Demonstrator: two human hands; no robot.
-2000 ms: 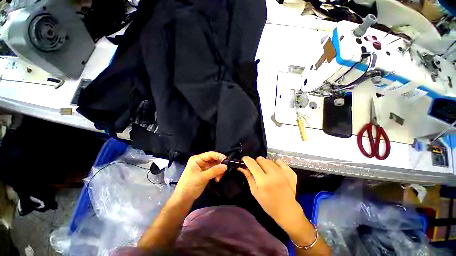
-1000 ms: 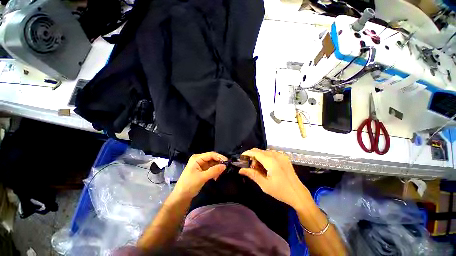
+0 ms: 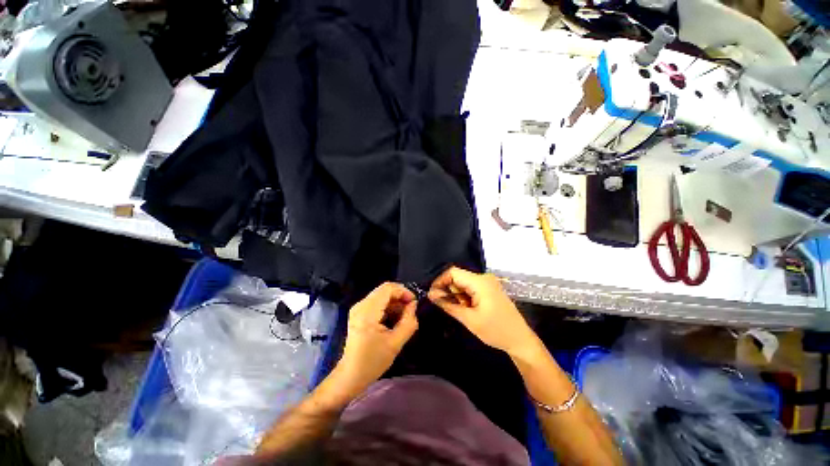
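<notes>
A black garment [image 3: 364, 136] covers the middle of the table and hangs over its front edge towards my lap. My left hand [image 3: 377, 332] pinches the garment's lower edge between thumb and fingers. My right hand [image 3: 480, 308] pinches the same edge just to the right, its fingertips close to the left ones. A small dark piece with pale marks [image 3: 416, 290] shows between the fingertips; I cannot tell what it is.
A white and blue sewing machine [image 3: 637, 100], yellow tool [image 3: 545, 229], phone [image 3: 612, 207] and red-handled scissors [image 3: 678, 249] are on the right. A grey machine [image 3: 91, 73] stands left. Blue crates with clear bags [image 3: 232, 355] are below the table edge.
The right fingers have closed in beside the left ones, and the left hand has turned more upright. The pale flat bit seen between the hands a second ago no longer shows.
</notes>
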